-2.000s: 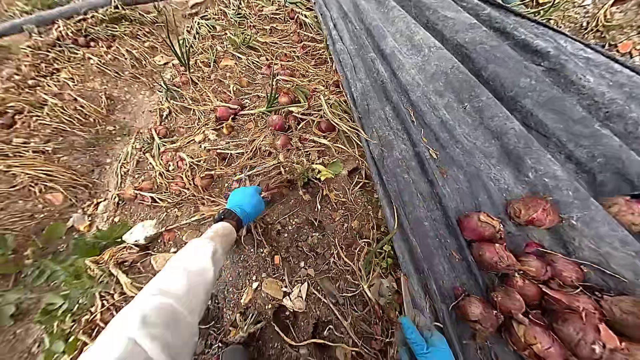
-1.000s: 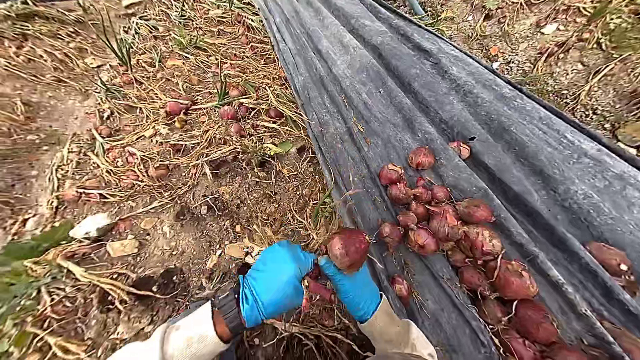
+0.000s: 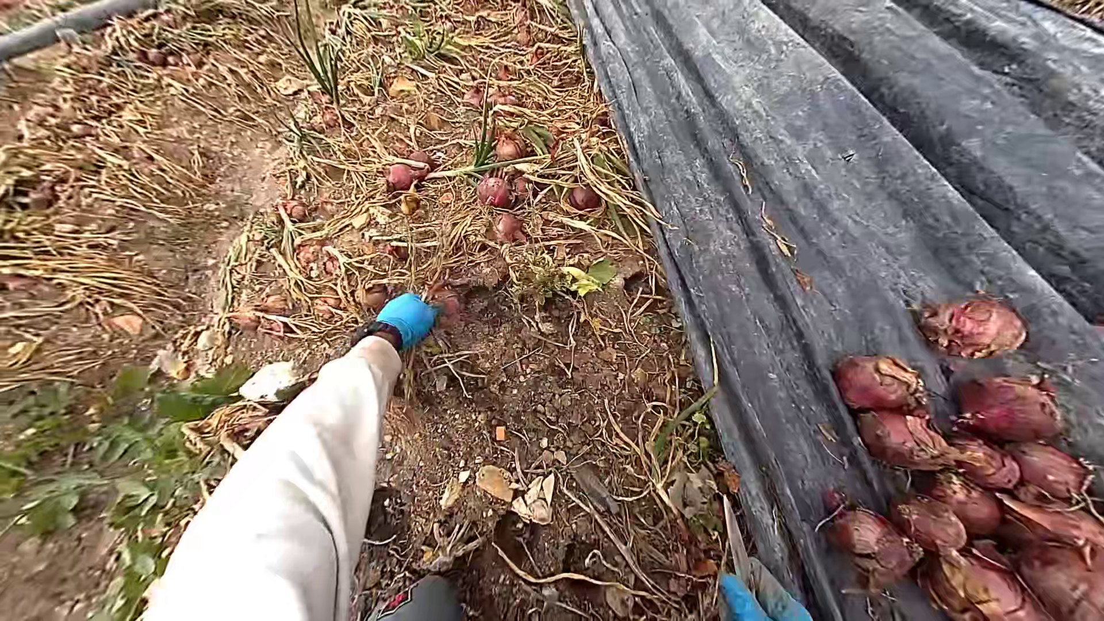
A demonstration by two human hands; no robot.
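Note:
My left hand (image 3: 408,319), in a blue glove, reaches out over the soil with its fingers closed at a red onion (image 3: 446,304) among dry stalks; the fingertips are partly hidden. Low in the view, my right hand (image 3: 759,601), also blue-gloved and mostly cut off by the frame's edge, holds what look like shears, with grey metal blades (image 3: 735,539) pointing up beside the black sheet. Several red onions (image 3: 975,500) lie piled on the black ground sheet (image 3: 819,259) at the right. Other red onions (image 3: 496,191) lie farther up the bed in withered leaves.
A pale stone (image 3: 269,381) and green leafy weeds (image 3: 65,483) are left of my forearm. A grey pipe (image 3: 73,24) crosses the top left corner. Dry flat pieces (image 3: 535,498) and loose roots lie on the soil. The toe of a shoe (image 3: 431,601) shows at the bottom.
One second ago both hands were together low in the view around a large red onion. They are now apart, my left hand farther up the bed and that onion out of both hands. The view has swung.

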